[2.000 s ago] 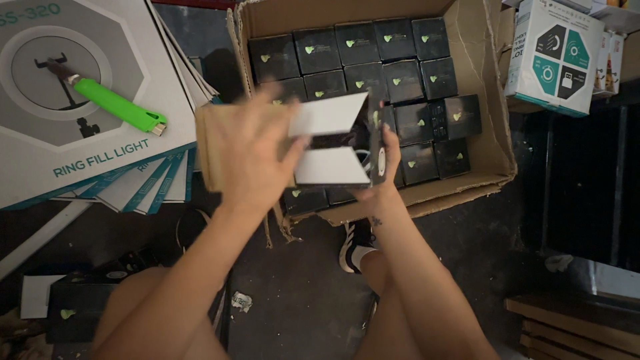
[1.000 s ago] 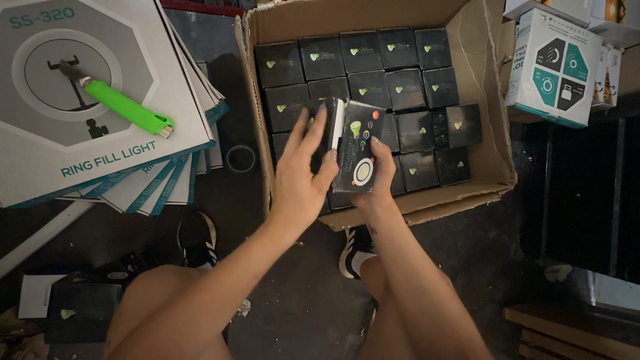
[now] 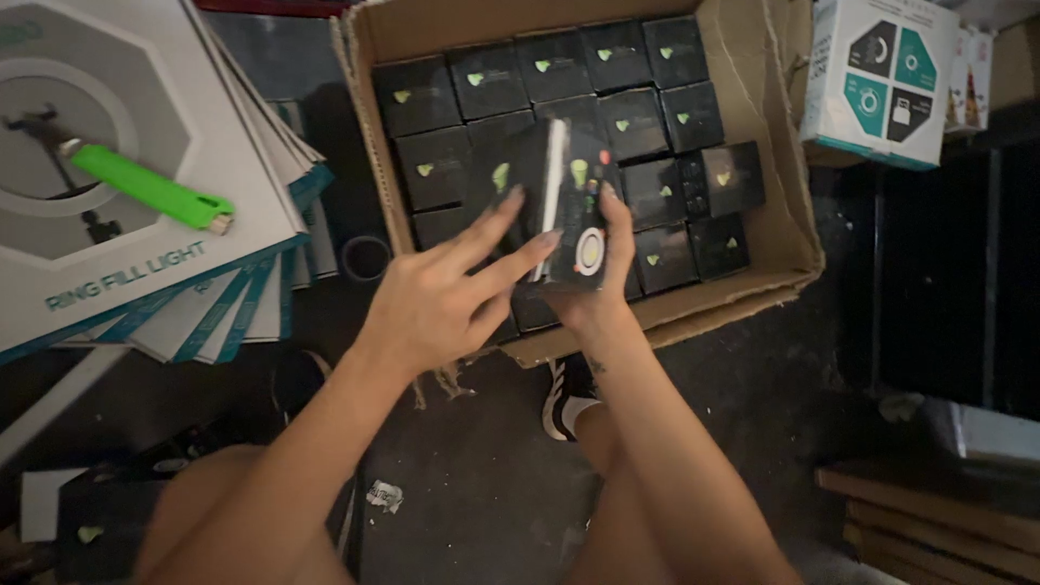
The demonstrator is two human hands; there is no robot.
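Note:
A small black printed box (image 3: 578, 215) with a green logo and a white ring picture is in my right hand (image 3: 605, 268), whose fingers wrap its right side and bottom. Its left edge shows a white strip, where a dark flap seems to stand out. My left hand (image 3: 443, 296) is at that edge with fingers spread, the fingertips on or close to the flap; contact is hard to tell. Beneath both hands, an open cardboard carton (image 3: 751, 106) holds several rows of similar black boxes (image 3: 565, 65). One box (image 3: 731, 179) at the right lies askew.
At the left, a green-handled utility knife or similar tool (image 3: 142, 183) lies on a stack of ring light boxes (image 3: 162, 252). A white and teal box (image 3: 877, 81) stands right of the carton. Black boxes (image 3: 106, 520) sit at lower left, wood slats (image 3: 934, 504) at lower right.
The held box showed raised white flaps two seconds ago; these now appear folded in, with only a white strip visible. My left hand has moved from the flaps to the box's left edge.

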